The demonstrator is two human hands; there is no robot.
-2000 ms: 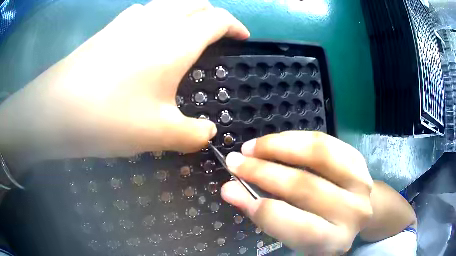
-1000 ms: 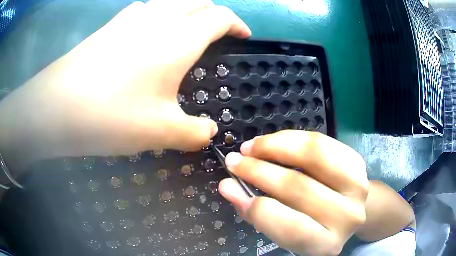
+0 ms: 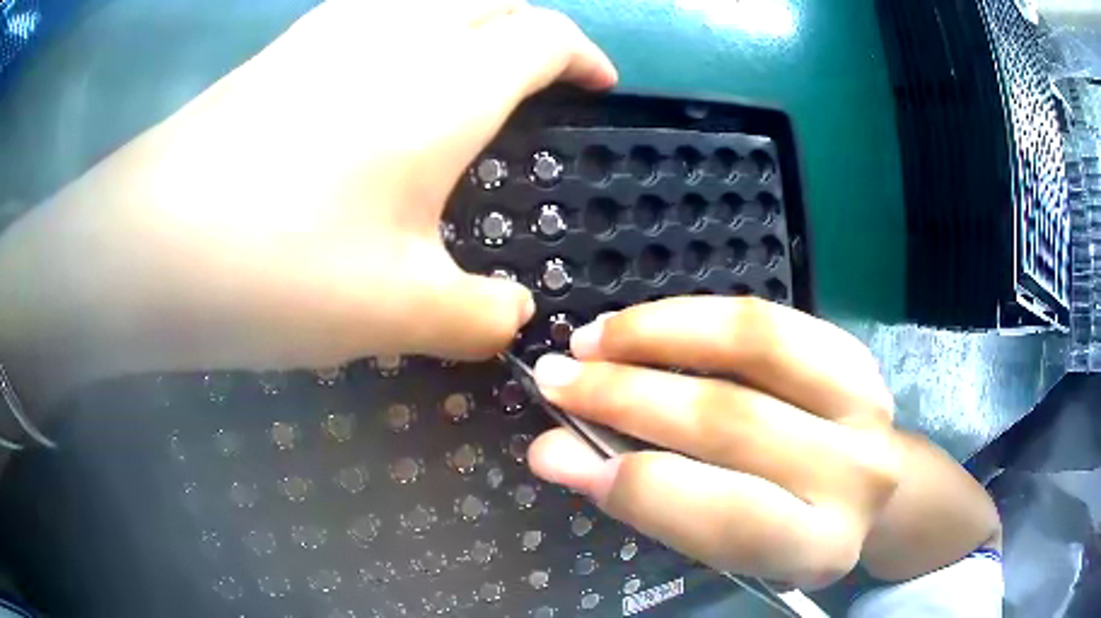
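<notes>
The black component tray lies in front of me; small round components sit in many of its pockets, and plain dark pockets show at its upper right. My right hand is shut on slim metal tweezers, their tip pointing up-left to my left thumb. My left hand spans the tray's upper left, thumb tip beside the tweezers' tip. What lies under the left thumb is hidden, so I cannot tell whether it holds a component.
A green mat lies under the tray. A tall pile of black stacked trays stands at the upper right, with clear plastic packaging at the right edge. A white label shows at the tray's bottom.
My right hand has shifted slightly up and left, and the tweezers lie lower in it, their rear end now showing below the hand. My left hand has barely moved.
</notes>
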